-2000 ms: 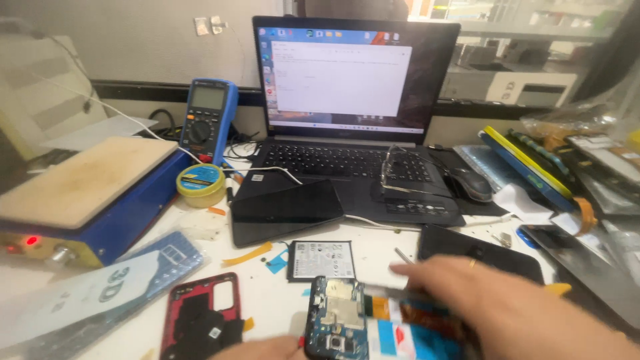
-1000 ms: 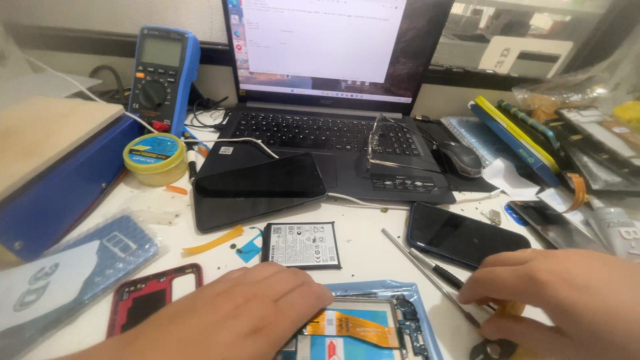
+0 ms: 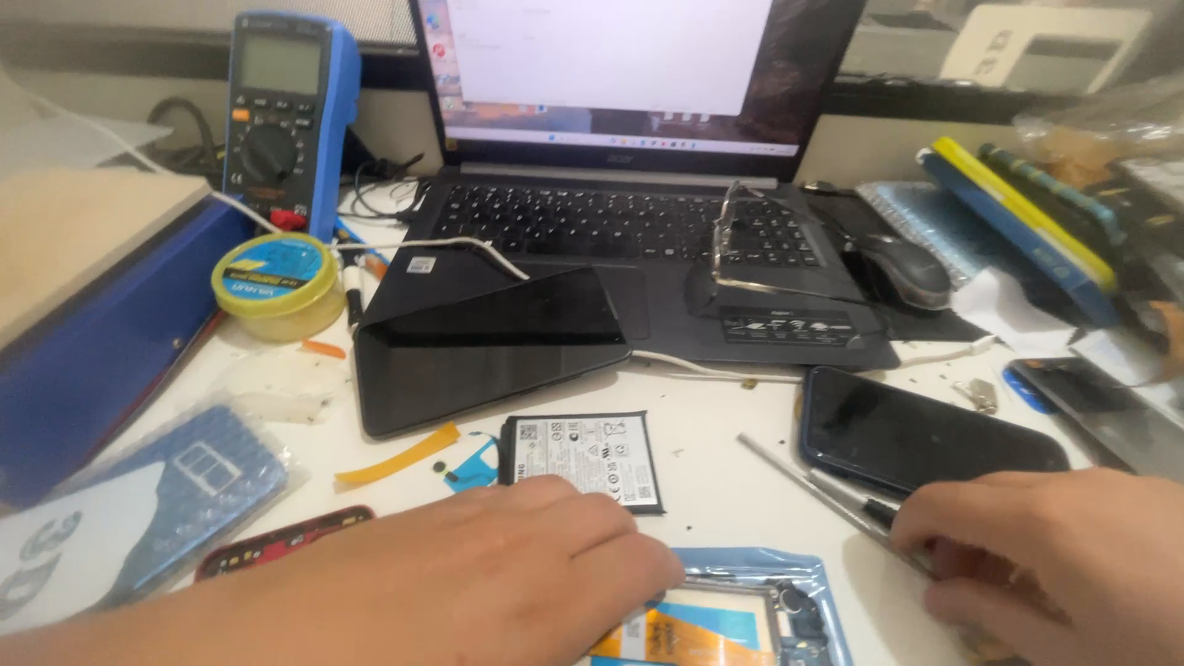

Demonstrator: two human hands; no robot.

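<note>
My left hand [image 3: 518, 573] rests across the left side of an opened phone's frame [image 3: 805, 592], which shows an orange flex cable [image 3: 689, 638] and lies on a light-blue backing. Its fingertips are hidden from clear view. At the right, my right hand [image 3: 1027, 564] has curled fingers at the ends of thin metal tools [image 3: 823, 490]; whether it grips them I cannot tell. A phone battery [image 3: 592, 449] lies flat just behind my left hand. Partly under the left forearm is a red phone mid-frame [image 3: 287, 541]. A dark phone [image 3: 925, 435] lies behind my right hand.
A laptop [image 3: 592, 305] stands at the back, with a black phone [image 3: 490, 351] and eyeglasses [image 3: 726, 250] on it. At left are a multimeter [image 3: 282, 120], a yellow tin [image 3: 277, 287], a blue machine [image 3: 120, 342] and a bubble-wrapped packet [image 3: 185, 499]. A mouse [image 3: 902, 268] sits right.
The opened phone's camera end pointed left two seconds ago; one second ago its board end showed at right, on the blue backing. The view has moved closer to the bench.
</note>
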